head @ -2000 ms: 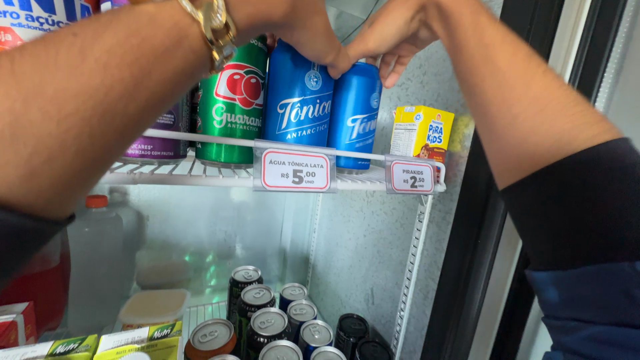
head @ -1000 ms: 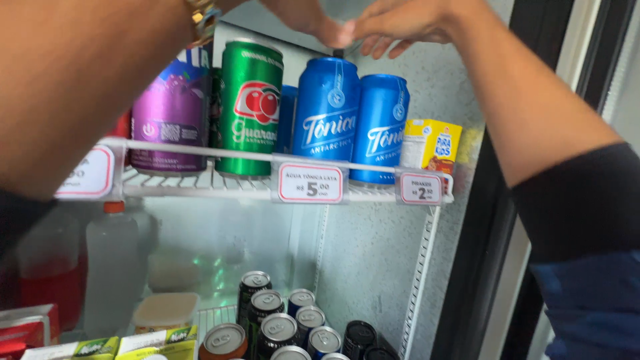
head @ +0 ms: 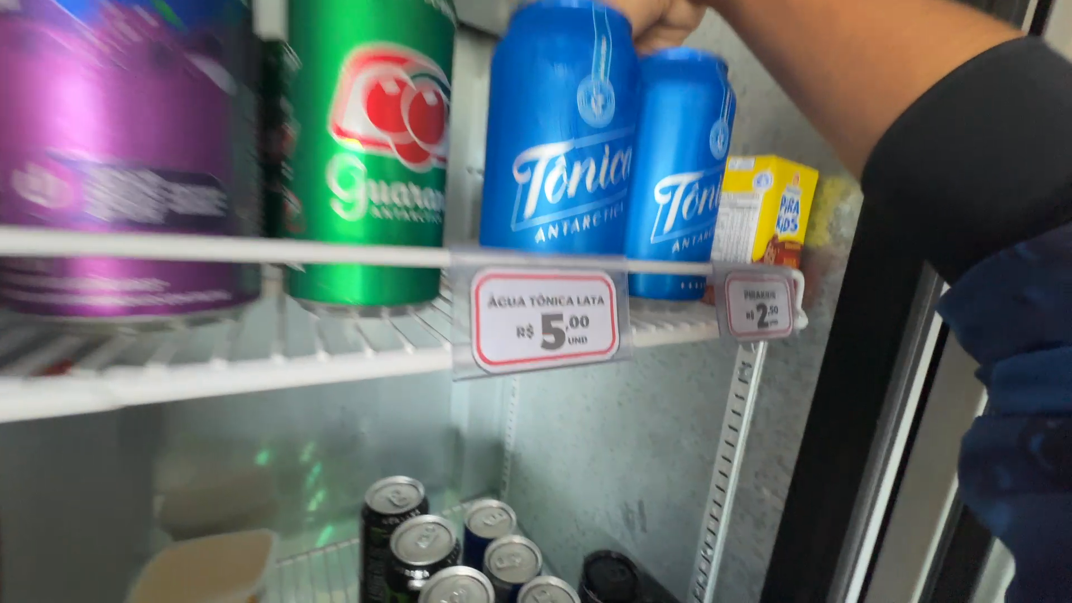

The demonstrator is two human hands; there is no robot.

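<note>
My right hand reaches in from the upper right, its fingers behind the top of a blue tonic water can. Part of the hand is hidden, and whether it grips anything does not show. A second blue tonic water can stands close to the right of the first, just below the hand. Left of them stand a green guaraná can and a purple drink can, both upright on the white wire shelf. My left hand is out of view.
A yellow drink carton stands at the shelf's right end. Price tags hang on the front rail. Below are several dark cans and a pale container. The fridge's black door frame runs along the right.
My left hand and forearm have left the view. The right hand has come down behind the blue cans. The view has moved nearer to the shelf.
</note>
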